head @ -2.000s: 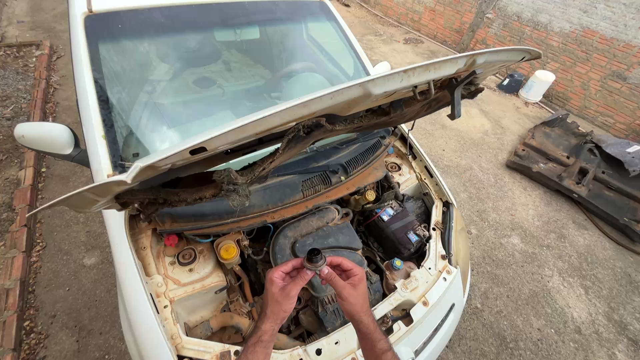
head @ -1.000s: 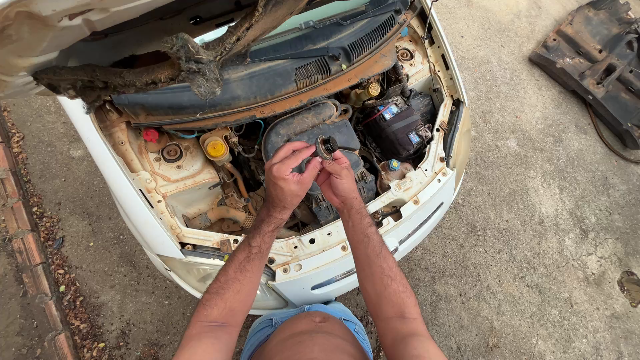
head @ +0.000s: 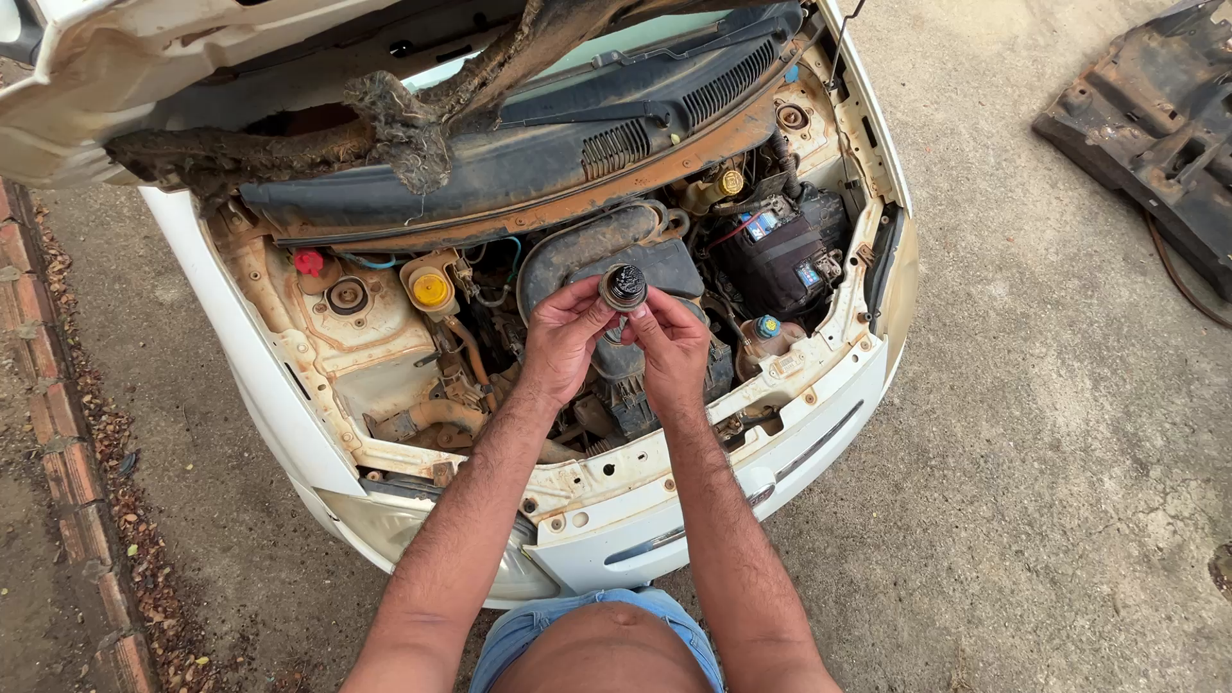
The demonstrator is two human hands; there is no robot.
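Between my two hands a small round black cap (head: 624,287) with a metallic-looking rim is held above the engine bay. My left hand (head: 568,337) grips its left side with thumb and fingers, and my right hand (head: 669,342) holds its right and lower edge. Beneath it lies the dusty black air filter housing (head: 664,265), partly hidden by my hands. To the right sit the car battery (head: 770,255) in a dark cover and a coolant tank with a blue cap (head: 767,327). On the left is a reservoir with a yellow cap (head: 430,289).
The raised white hood (head: 87,87), with torn, dirty lining (head: 404,125), hangs over the upper left of the bay. The front crossmember (head: 597,472) runs below my forearms. A large black car part (head: 1155,115) lies on the concrete at right. A brick edging (head: 72,472) runs along the left.
The view has tilted down. At one second ago the cap was tipped sideways between my fingers; now its ridged black top faces up toward me. Both hands have kept hold of it.
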